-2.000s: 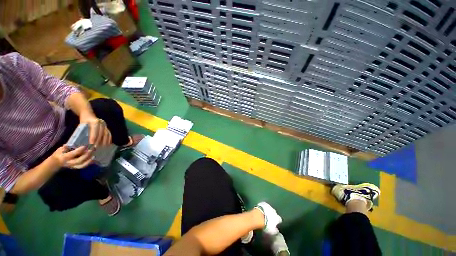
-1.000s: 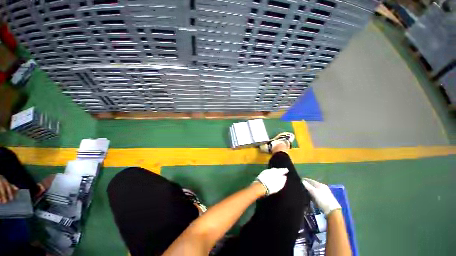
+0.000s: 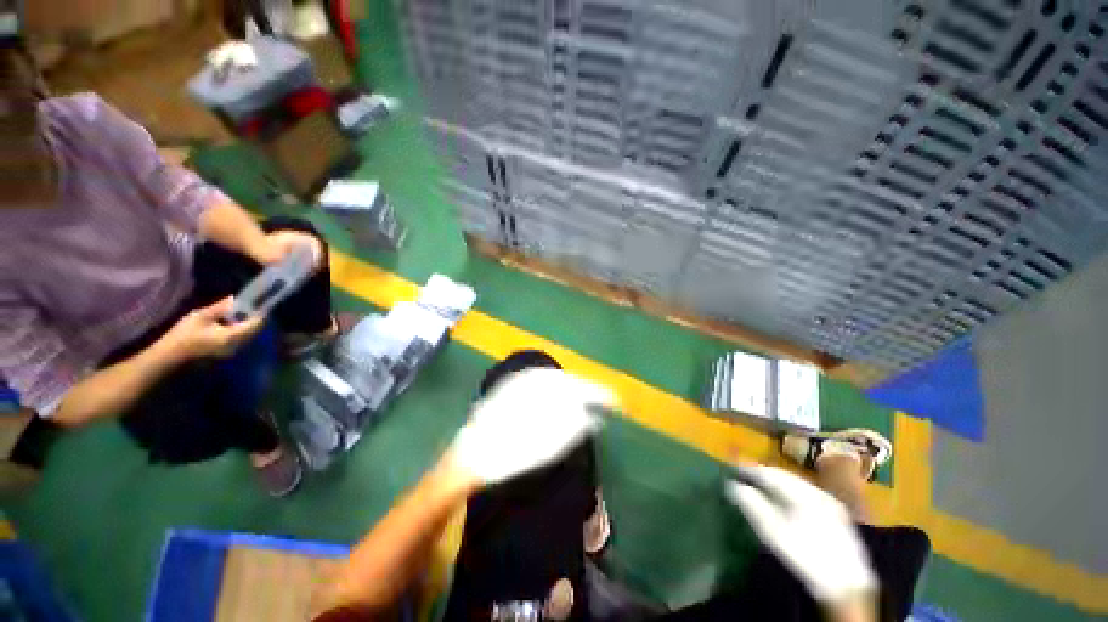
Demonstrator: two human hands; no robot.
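My left hand [image 3: 531, 425], in a white glove, is raised over my left knee and blurred; no part shows in it. My right hand [image 3: 808, 529], also gloved in white, is above my right leg with its fingers pointing up and left. It is blurred too, and a thin dark edge shows by its fingertips; I cannot tell whether it holds a part. A small stack of silver metal parts [image 3: 766, 391] stands on the floor beside my right shoe. A blue bin with a brown liner [image 3: 194, 581] is at the lower left, cut off by the frame.
Another person [image 3: 109, 243] sits at the left, holding a grey metal part [image 3: 272, 284] in both bare hands. An overlapping silver pile [image 3: 371, 365] lies before them, with another stack [image 3: 352, 197] beyond. A tall grey wall of parts [image 3: 680, 158] stands ahead on a wooden pallet [image 3: 571, 282].
The view has turned left, bringing the other person and the left bin back in. My left hand is now over my left knee. My right hand has left the right-hand bin's edge.
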